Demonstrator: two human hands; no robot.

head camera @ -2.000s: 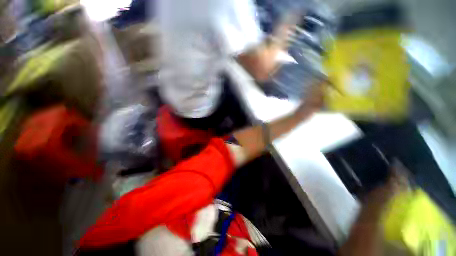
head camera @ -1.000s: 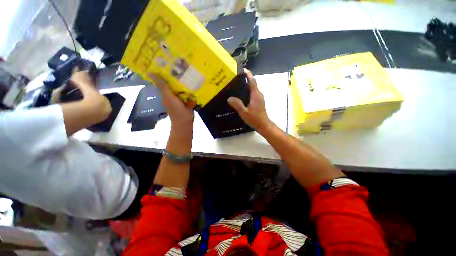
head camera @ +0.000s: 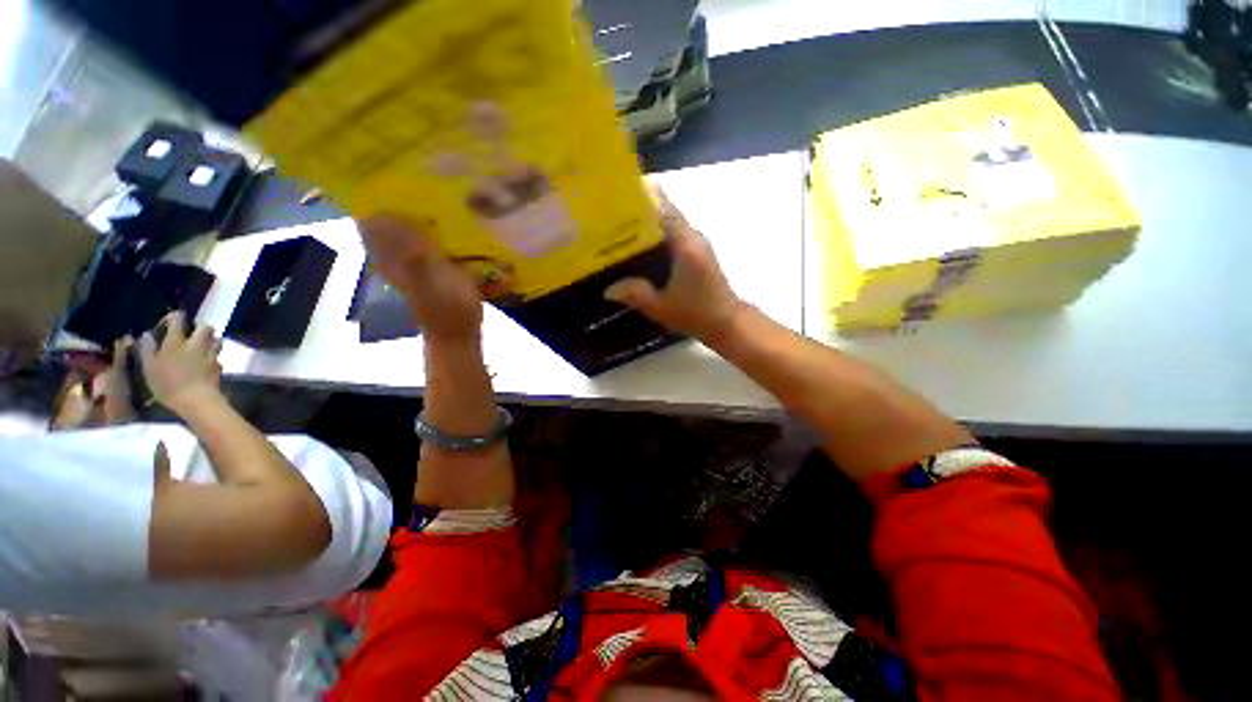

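A yellow sleeve [head camera: 481, 151] is around a long black gift box [head camera: 597, 318], tilted above the table's front edge. The black box shows from the sleeve's lower right end, and a dark panel stands out at the upper left. My left hand [head camera: 426, 281] holds the yellow sleeve near its lower left edge, its fingers partly hidden. My right hand [head camera: 687, 281] grips the black end, thumb on the front face, fingers partly behind. The yellow part is slightly blurred. A stack of flat yellow sleeves [head camera: 975, 206] lies to the right.
A co-worker in white on the left has hands [head camera: 179, 364] on dark pieces. A closed black box [head camera: 282, 292] and open black boxes with white pieces [head camera: 199, 178] stand near them. Black blanks [head camera: 645, 55] are stacked behind my work; a dark strip [head camera: 879, 82] runs along the table.
The sleeve and box have shifted up and left, with less black showing at the lower end. A black box now stands at the left, and the co-worker's hands have moved lower and left.
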